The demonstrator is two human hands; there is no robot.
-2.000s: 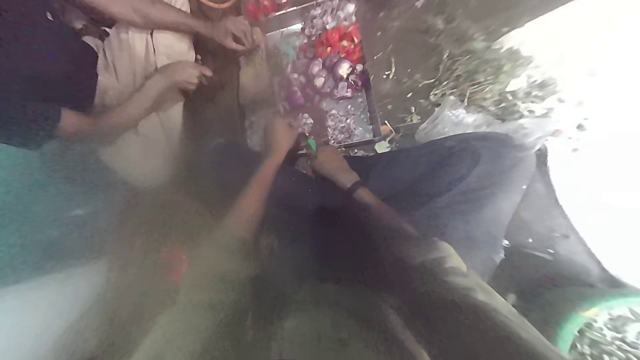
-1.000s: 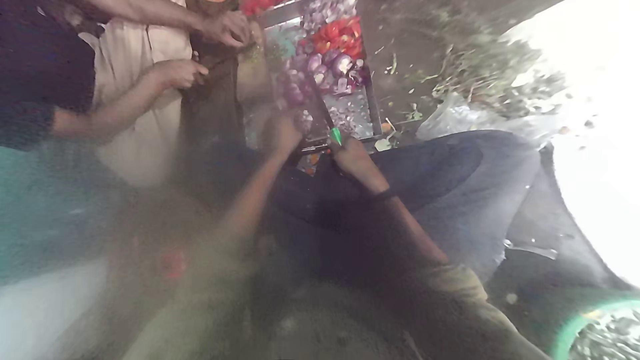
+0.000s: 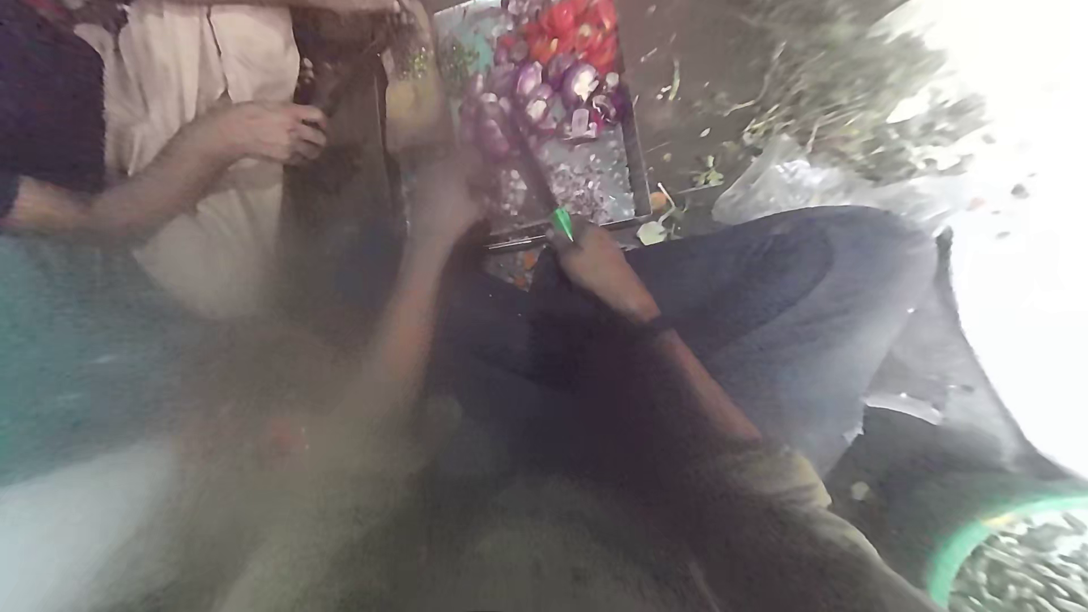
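Note:
My right hand [image 3: 599, 268] is closed around the green handle of a knife [image 3: 535, 174], whose dark blade points up and left over a metal tray [image 3: 642, 170]. Peeled and cut purple onions [image 3: 582, 85] lie in the tray beneath and beside the blade. Finely chopped onion [image 3: 582, 183] is spread in the near part, and red cut pieces, probably tomatoes [image 3: 569, 34], are piled at the far end. My left hand [image 3: 450, 191] is at the tray's left edge, near the onions; it is blurred, and whether it holds anything cannot be made out.
A person's hand [image 3: 280, 132] is at the left, by a dark board-like surface. Cut stems and leaves [image 3: 841, 85] lie on the ground at the upper right, beside a clear plastic bag [image 3: 790, 183]. A green-rimmed container [image 3: 960, 552] of small pieces stands at the lower right.
Two seconds ago my hands were close together at the tray's near edge. My right hand has since moved right, and the knife blade now extends over the tray.

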